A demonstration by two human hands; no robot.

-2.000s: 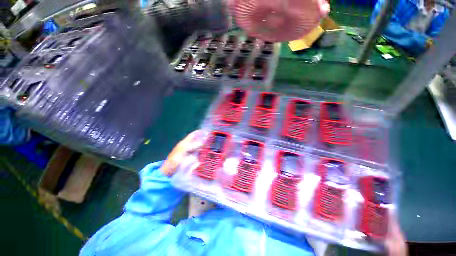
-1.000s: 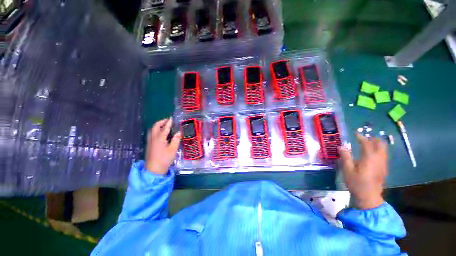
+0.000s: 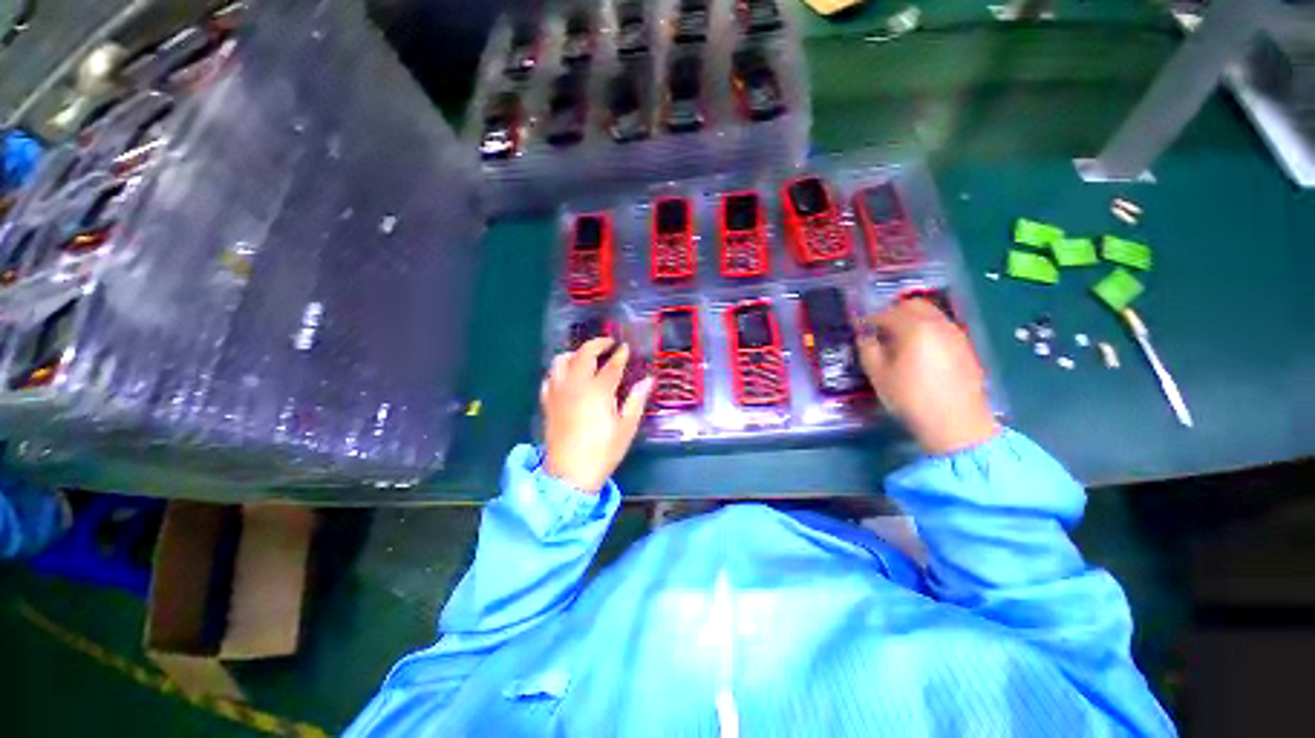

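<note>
A clear blister tray (image 3: 721,428) lies on the bench with red-edged mobile phones in two rows. The back-row phones (image 3: 674,239) and the second and third front phones (image 3: 753,355) show red keypads. The fourth front phone (image 3: 832,340) shows a dark back. My left hand (image 3: 589,414) is over the front-left phone, fingers bent around it and hiding most of it; its grip is unclear. My right hand (image 3: 930,378) is blurred over the front-right pocket, fingertips beside the fourth phone. It covers most of the fifth; its grip is unclear.
A tall stack of trays (image 3: 339,260) stands at left. Another tray with dark phones (image 3: 626,101) lies beyond. At right are green pieces (image 3: 1074,251), tiny loose parts (image 3: 1044,342), a pen-like tool (image 3: 1161,375) and a metal post (image 3: 1197,108). A carton (image 3: 267,577) is below left.
The carried tray was set down on the bench. Since then both hands have moved in over its front row, and the fourth front phone now shows its dark back instead of its keypad.
</note>
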